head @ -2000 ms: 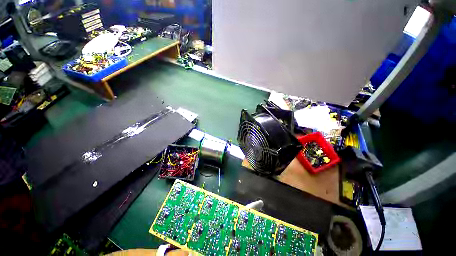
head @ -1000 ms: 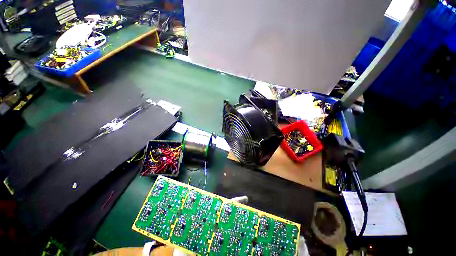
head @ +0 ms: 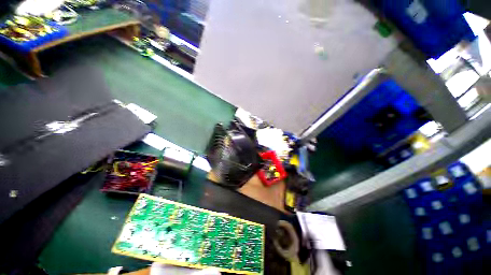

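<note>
A green circuit board panel [head: 188, 233] with pale yellow edges and silvery dots lies at the bottom centre, dotted side up. My left hand [head: 186, 269], in a white glove and cut off by the bottom edge, is at the panel's lower edge and grips it; its fingers are mostly hidden. A blurred white shape [head: 323, 264] at the bottom, right of the panel, looks like my right hand, but its fingers and any hold cannot be made out.
Behind the panel are a black bin of red wires [head: 130, 173], a solder reel [head: 176, 162], a black fan [head: 232, 154] and a red parts tray [head: 272, 168]. A black sheet [head: 64, 134] is left. A tan ring [head: 286, 240] and white paper [head: 322, 230] are right.
The view has swung right, showing blue bins at right. The panel has shifted left in the picture. The white fingertip at its top edge no longer shows. A white shape now shows near the paper.
</note>
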